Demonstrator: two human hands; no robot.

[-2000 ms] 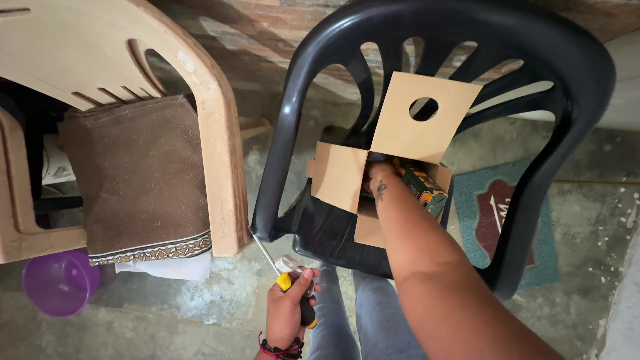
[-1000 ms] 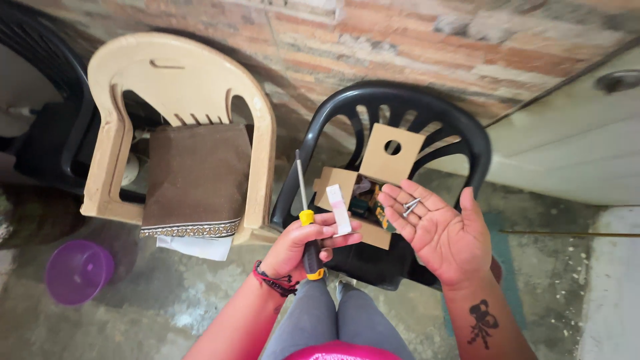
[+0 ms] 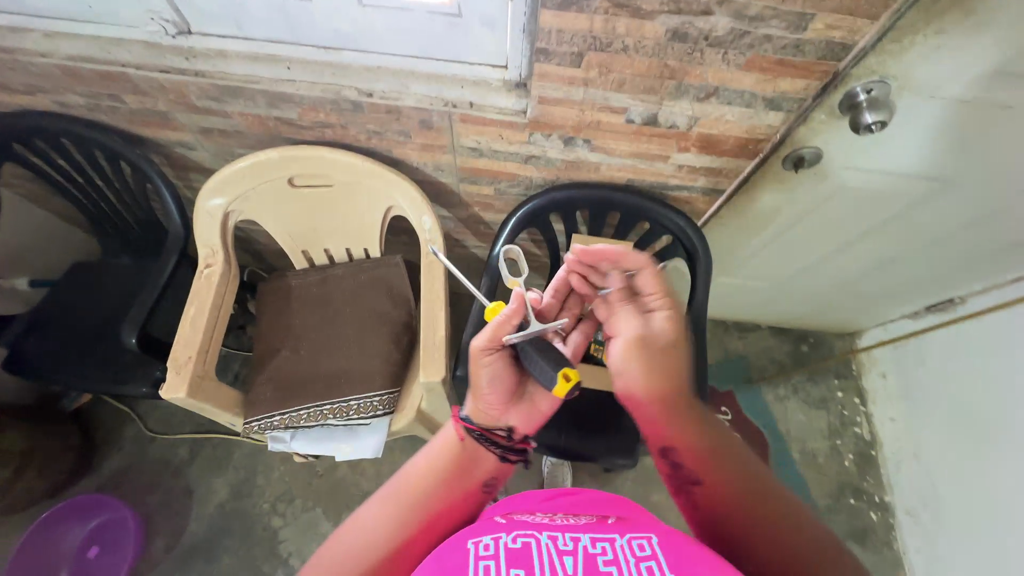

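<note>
My left hand (image 3: 512, 376), palm up, holds a screwdriver (image 3: 544, 364) with a black and yellow handle, its shaft pointing up and left. Across the handle lies a pale metal bracket (image 3: 524, 296) with a slotted end, held by the thumb. My right hand (image 3: 644, 336), blurred, is over the fingers of the left, with small metal screws (image 3: 612, 290) at its fingertips. Behind both hands, an open cardboard box (image 3: 596, 378) rests on the black plastic chair (image 3: 696, 264) and is mostly hidden.
A beige plastic chair (image 3: 320, 176) with a folded brown cloth (image 3: 328, 336) stands to the left, and another black chair (image 3: 88, 192) beyond it. A purple basin (image 3: 76, 536) is on the floor. At the right is a door with a metal knob (image 3: 868, 108); a mat (image 3: 740, 424) lies below.
My right hand came out of the box, showed screws on its open palm, and has now moved over to my left hand. The view has tilted up toward the wall.
</note>
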